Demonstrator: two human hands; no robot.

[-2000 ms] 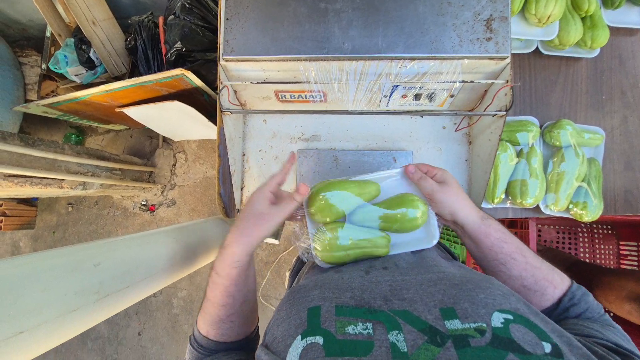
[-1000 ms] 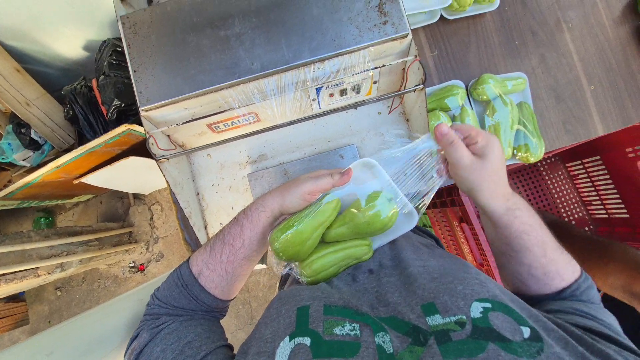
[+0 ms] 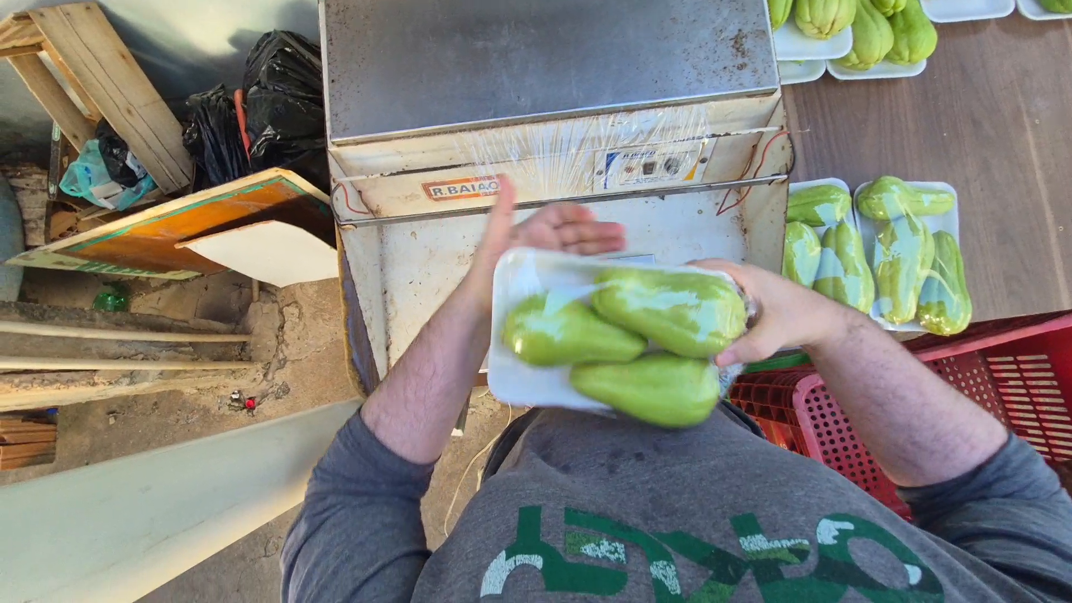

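My right hand (image 3: 758,310) grips the right end of a white foam tray (image 3: 528,385) of three green chayotes (image 3: 645,389) under clear film. The tray is held in the air in front of my shirt, and film is bunched up at the end I grip. My left hand (image 3: 544,230) is behind the tray's far left edge, fingers spread and gripping nothing; whether it touches the tray cannot be told. Beyond my hands stands the film wrapping machine (image 3: 553,67), with clear film (image 3: 569,155) stretched over its front.
Wrapped trays of chayotes (image 3: 900,251) lie on the wooden table (image 3: 1005,159) at the right, with more trays (image 3: 812,46) farther back. Red plastic crates (image 3: 854,435) stand below the table's near edge. Boards (image 3: 260,251) and black bags (image 3: 285,109) are at the left.
The tray has turned between my hands. My right hand, which pulled out a stretch of film one second ago, now holds the tray's end. My left hand has let go of the tray's edge.
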